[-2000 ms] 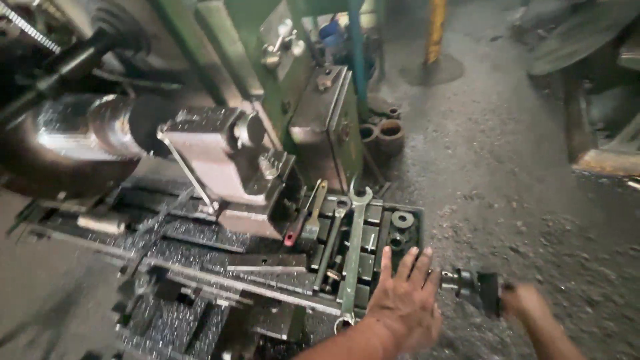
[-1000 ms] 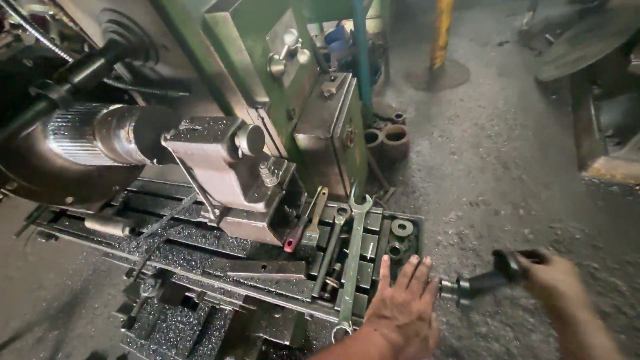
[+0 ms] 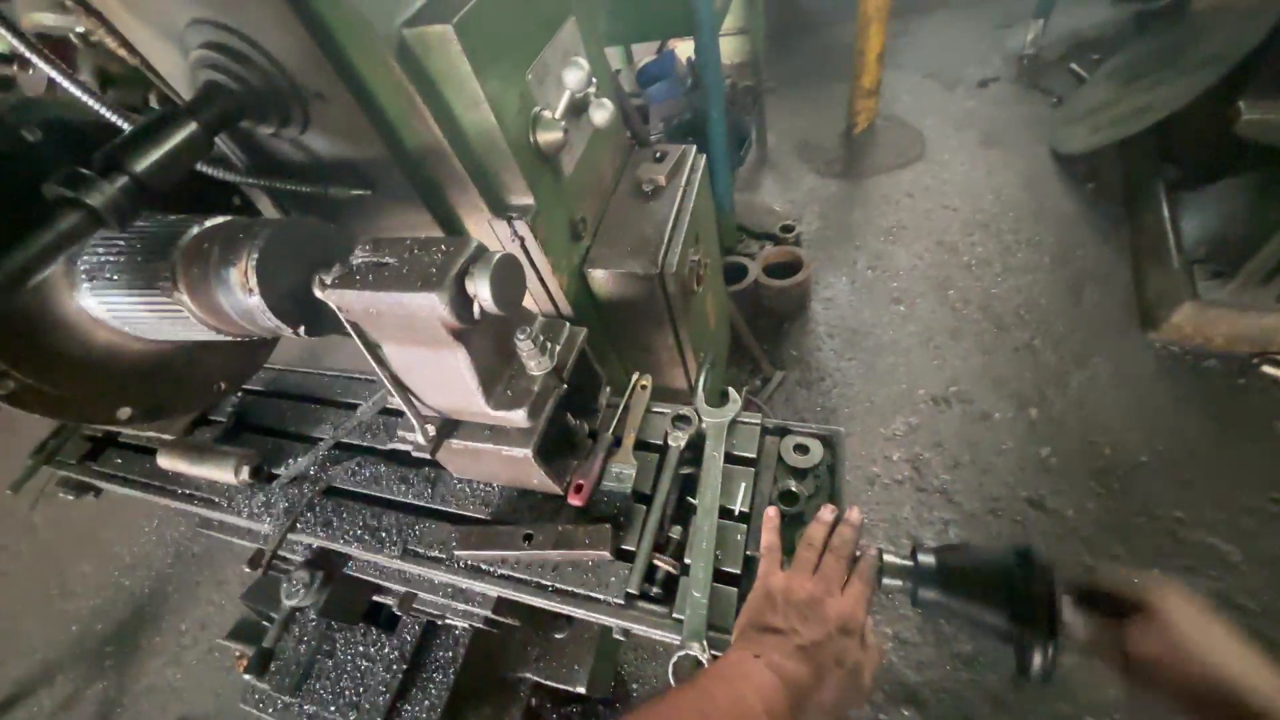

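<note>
My left hand (image 3: 815,610) lies palm down with spread fingers on the right end of the milling machine table (image 3: 745,480). My right hand (image 3: 1165,625), blurred, is at the handle of the black hand crank (image 3: 985,590) on the table's end shaft; its fingers are partly hidden. A long combination wrench (image 3: 710,510) lies left of my left hand, beside a smaller ring wrench (image 3: 660,510). Washers (image 3: 801,451) sit just beyond my fingertips. A splined metal cylinder (image 3: 145,275) is held against the tailstock (image 3: 420,330).
A flat brush (image 3: 625,450) and a red-handled tool (image 3: 590,470) lie by the tailstock. Metal chips cover parts of the table. A flat steel bar (image 3: 533,541) rests near the front edge. Behind stand a blue pipe (image 3: 713,110), short pipe pieces (image 3: 783,268) and a yellow post (image 3: 868,70).
The crank and my right hand have moved round; the crank's angle differs in each frame. My left hand has stayed flat on the table end.
</note>
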